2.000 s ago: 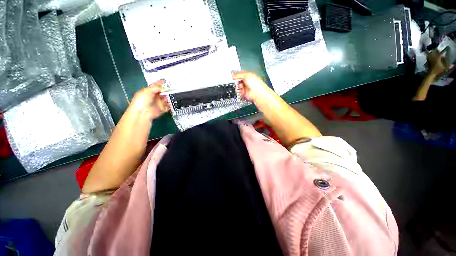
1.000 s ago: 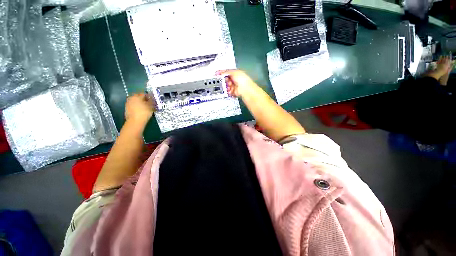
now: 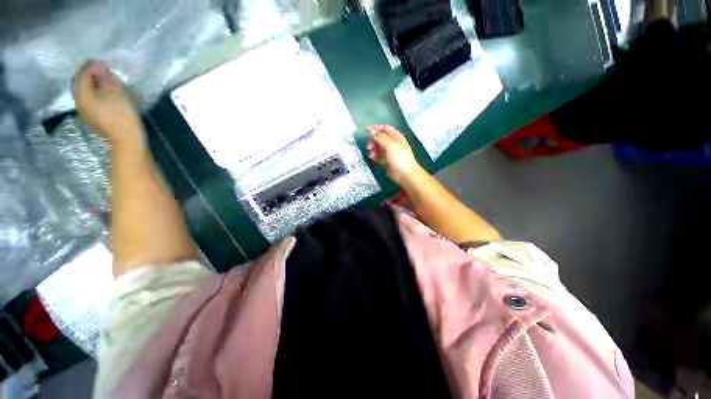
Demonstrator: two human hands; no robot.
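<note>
The slotted faceplate [image 3: 302, 184] lies on bubble wrap [image 3: 355, 187] in front of me, port cutouts facing up. A wide white cover plate [image 3: 242, 97] lies beyond it. My left hand [image 3: 105, 101] is raised at the upper left over the bubble bags, blurred, with curled fingers. A short dark thing [image 3: 59, 121] shows beside it; I cannot tell whether the hand holds it. My right hand [image 3: 390, 152] is just right of the faceplate, not touching it, empty with fingers loosely apart.
Bubble bags [image 3: 47, 187] cover the left side. Dark brackets [image 3: 436, 54] are stacked on another bubble sheet [image 3: 452, 109] at the back right. A grey panel with a white-edged opening [image 3: 604, 31] is further right, near another person's dark sleeve [image 3: 631, 93]. A red stool [image 3: 538, 139] stands below.
Both hands have let go of the faceplate, which now lies on the wrap. My left hand has moved up and left to the bags. The view has turned left.
</note>
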